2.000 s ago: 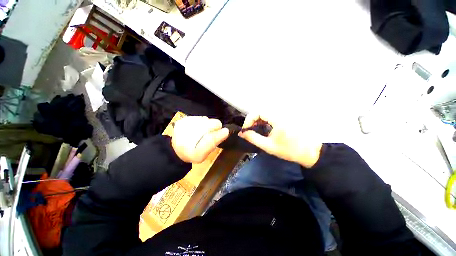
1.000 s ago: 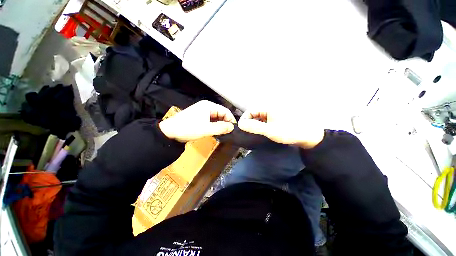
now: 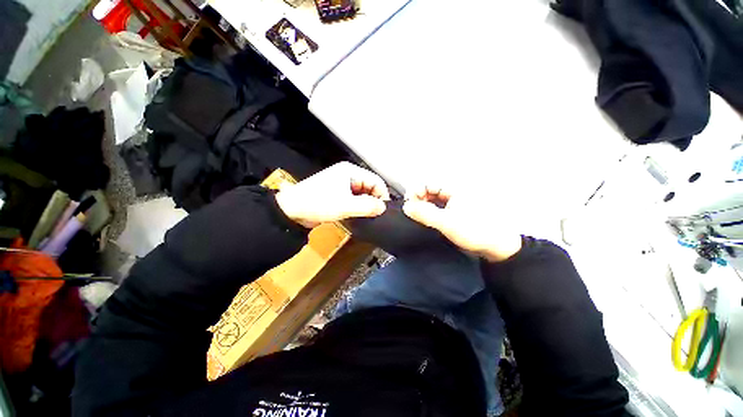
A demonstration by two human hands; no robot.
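A small black cloth section [image 3: 401, 228] hangs between my two hands at the near edge of the white table, above my lap. My left hand [image 3: 338, 195] pinches its edge from the left, fingers curled. My right hand [image 3: 463, 218] pinches the same edge from the right, a short gap from the left fingertips. Any thread or stitching at the fingertips is too fine to see. The hands are overexposed, and the cloth's lower part blends with the dark sleeves.
A white sewing table [image 3: 456, 98] bears dark garments [image 3: 652, 73], a machine [image 3: 705, 236], yellow and green scissors [image 3: 691, 342], a picture card [image 3: 292, 41] and a dark device [image 3: 337, 8]. A cardboard box [image 3: 281, 301] stands below my hands. A black garment heap [image 3: 220, 130] lies on the floor left.
The fingertips have come together from apart and now pinch the cloth edge with a small gap. The view has shifted, showing more of the dark garments and the scissors at right.
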